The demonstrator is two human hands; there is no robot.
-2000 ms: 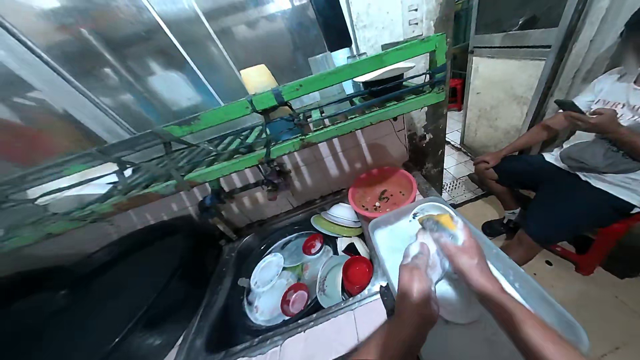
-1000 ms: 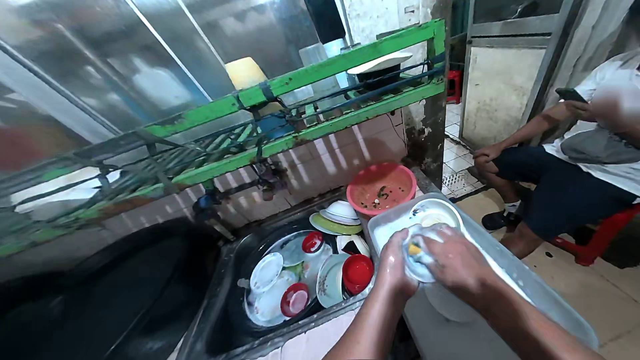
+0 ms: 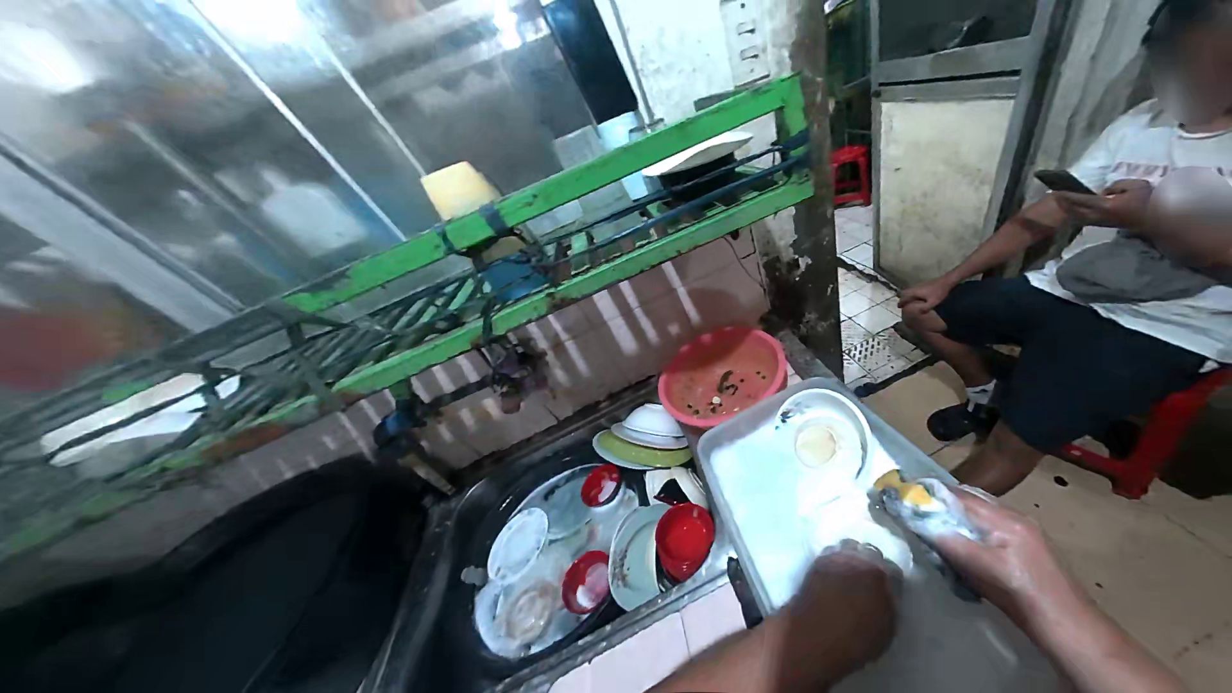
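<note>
My right hand [image 3: 982, 539] holds a soapy yellow sponge [image 3: 910, 493] over the right edge of a rectangular metal tray [image 3: 741, 510] of suds. My left hand [image 3: 847, 587] reaches down into the suds in the tray; its fingers are hidden, and whether it holds anything cannot be told. A white bowl [image 3: 861, 423] lies at the tray's far end. To the left, the black sink [image 3: 438, 577] holds white plates, a red cup [image 3: 684, 539] and small red bowls [image 3: 585, 580] in water.
A pink basin [image 3: 722, 337] with murky water and food scraps stands behind the tray. Above the sink runs a green rack [image 3: 577, 284] with a yellow cup [image 3: 460, 191]. A person [image 3: 1088, 318] sits at the right on a red stool [image 3: 1145, 452], holding a phone. A large black container [image 3: 289, 568] lies left.
My hands, together over a soapy dish a second ago, are apart. The left has gone down into the suds, and the right has moved to the tray's right side with the sponge.
</note>
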